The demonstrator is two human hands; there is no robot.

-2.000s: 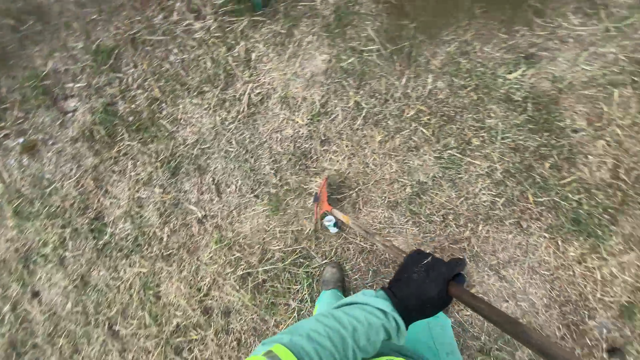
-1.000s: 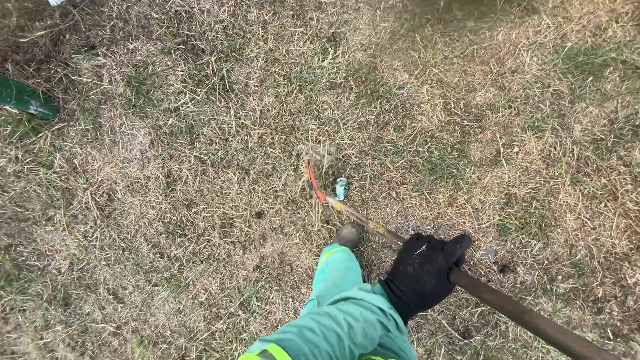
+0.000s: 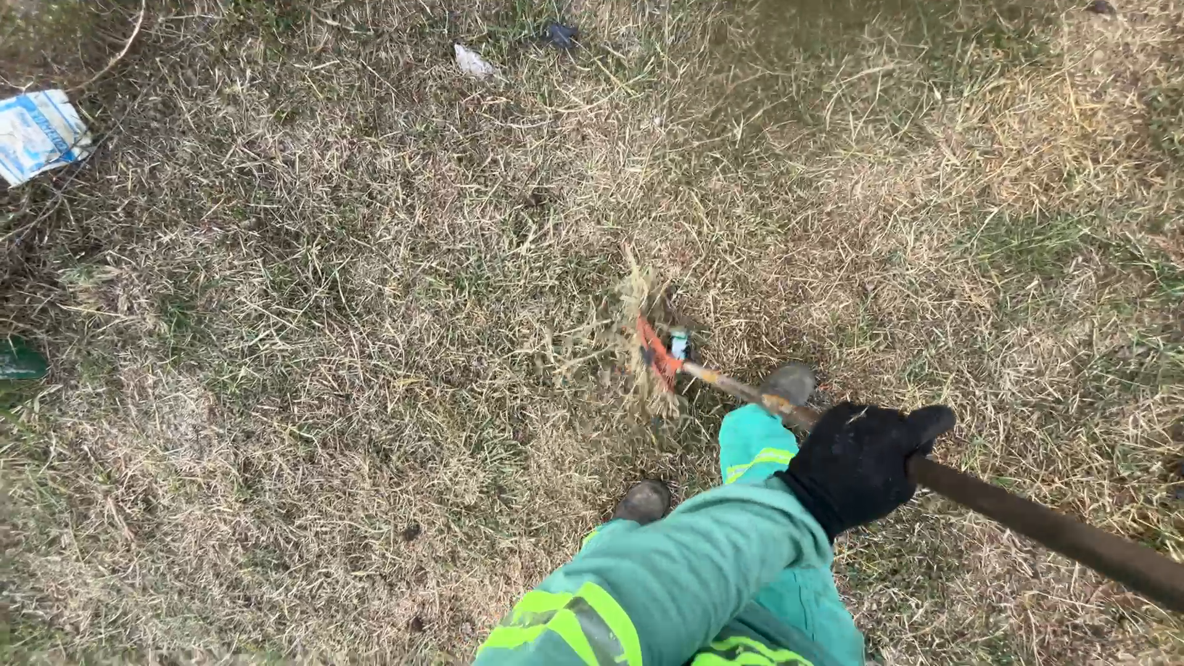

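Observation:
My left hand (image 3: 860,467), in a black glove, is closed around the long wooden handle (image 3: 1045,527) of a rake, right of centre. The handle slants from the lower right edge up to the orange rake head (image 3: 659,356) near the middle. The head stands on the ground among a loose clump of dry grass (image 3: 638,296). Just right of the head lies a small white and green piece of litter (image 3: 680,345), perhaps a crumpled wrapper. My right hand is out of the frame.
My boots (image 3: 642,501) stand on dry grass close below the rake head. A blue and white printed packet (image 3: 42,134) lies at the upper left, a green object (image 3: 20,361) at the left edge. A pale scrap (image 3: 476,62) and a dark scrap (image 3: 561,36) lie at the top.
A clump of loose dry grass now stands at the rake head, where earlier frames show little. My left hand keeps its hold on the handle. The view has shifted over the ground.

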